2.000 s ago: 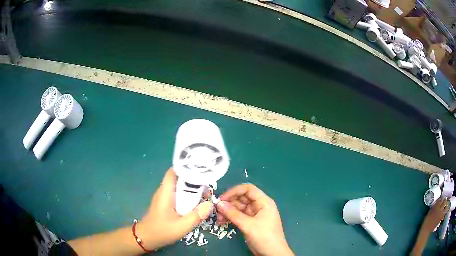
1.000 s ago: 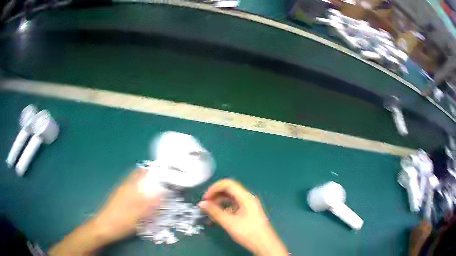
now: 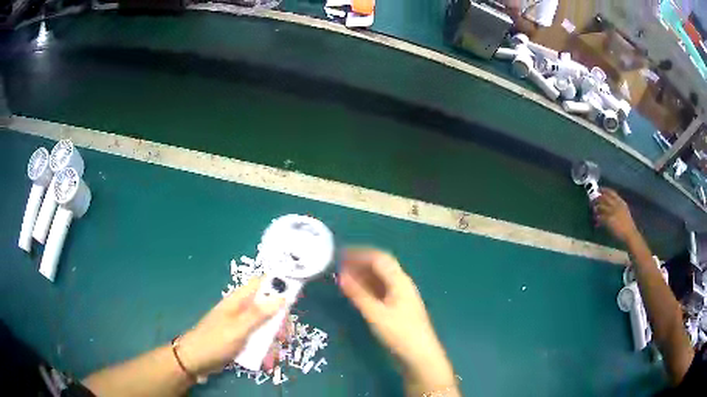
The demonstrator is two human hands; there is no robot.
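My left hand (image 3: 232, 318) is closed around the handle of a white fan housing (image 3: 298, 246). The head points up and away, and a small dark opening (image 3: 279, 286) shows on the handle just below it. My right hand (image 3: 380, 291) is slightly blurred, right of the fan head, with thumb and fingertips close together. Whether it holds a small part cannot be told. Small white plastic parts (image 3: 308, 346) lie in a loose pile below and behind the fan and my left hand, which hide part of it.
Three fan housings (image 3: 71, 194) lie at the left. A pale strip (image 3: 349, 191) borders the green conveyor belt (image 3: 310, 116). Another person's arm (image 3: 651, 287) reaches over at the right to a fan (image 3: 587, 174) on the belt. More fans (image 3: 574, 81) lie across the belt.
A different-looking grouping shows: three fans now lie at the left, and the single fan on the right is gone. The held fan has turned, showing its handle opening. Another person's arm has reached over the belt.
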